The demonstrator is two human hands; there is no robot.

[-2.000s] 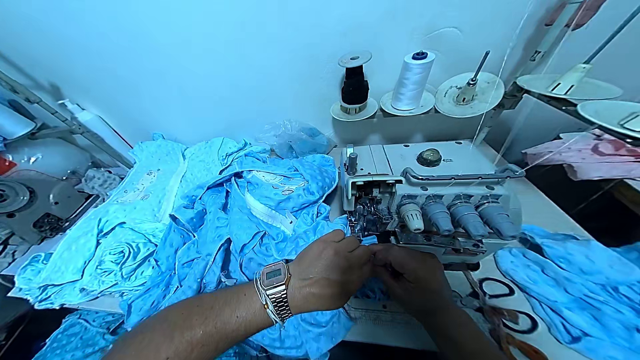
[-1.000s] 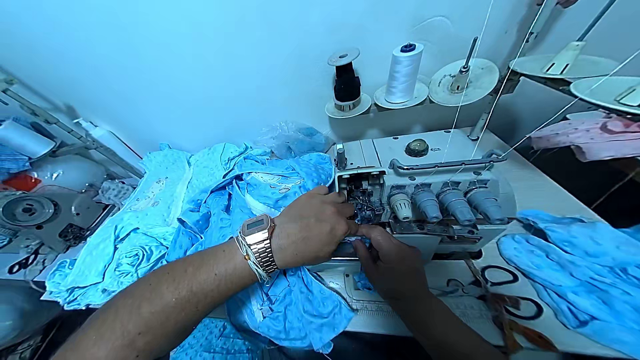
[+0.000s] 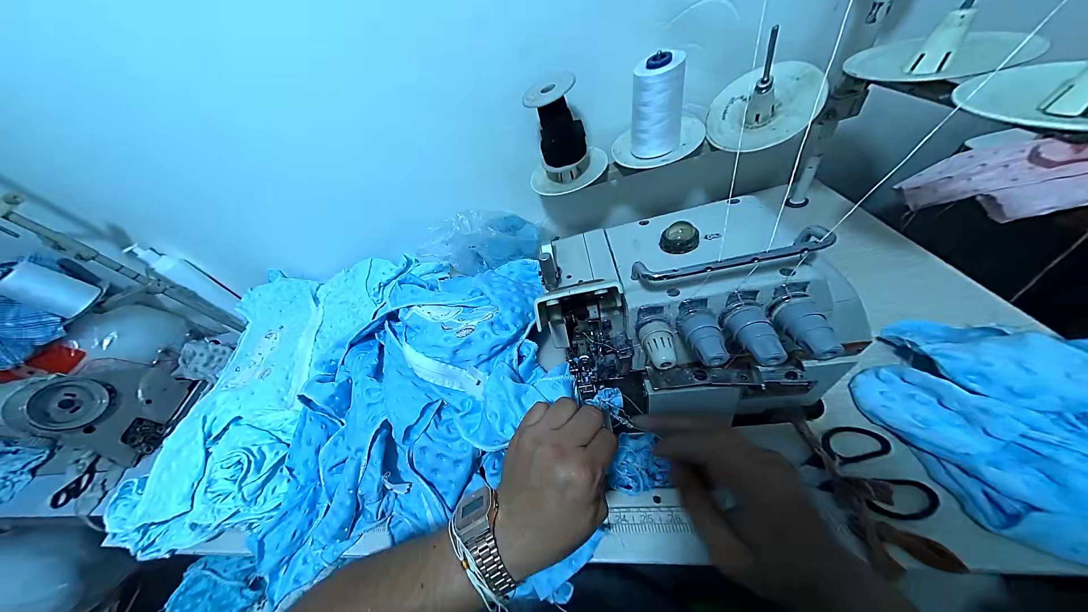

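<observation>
An overlock sewing machine [image 3: 705, 297] stands on the table, its front cover open on the needle and looper area. My left hand [image 3: 557, 480], a metal watch on its wrist, is closed on the edge of light blue dotted fabric [image 3: 552, 382] just in front of the presser foot. Blurred by motion, my right hand [image 3: 731, 493] is right of it, fingers pointing toward the needle area; whether it holds anything cannot be told. A bunched piece of blue fabric [image 3: 633, 463] lies between the hands. More blue garments [image 3: 365, 408] are heaped left of the machine.
Black-handled scissors [image 3: 901, 501] lie right of my right hand, near folded blue fabric [image 3: 977, 408]. A printed measuring scale [image 3: 654, 520] runs along the table's front. Thread cones [image 3: 659, 106] stand behind the machine, with threads running down to it. Another sewing machine [image 3: 76, 408] is at the left.
My right hand has moved away from my left hand, to the right; they were together at the needle area. My left hand has come down a little from the machine's open front.
</observation>
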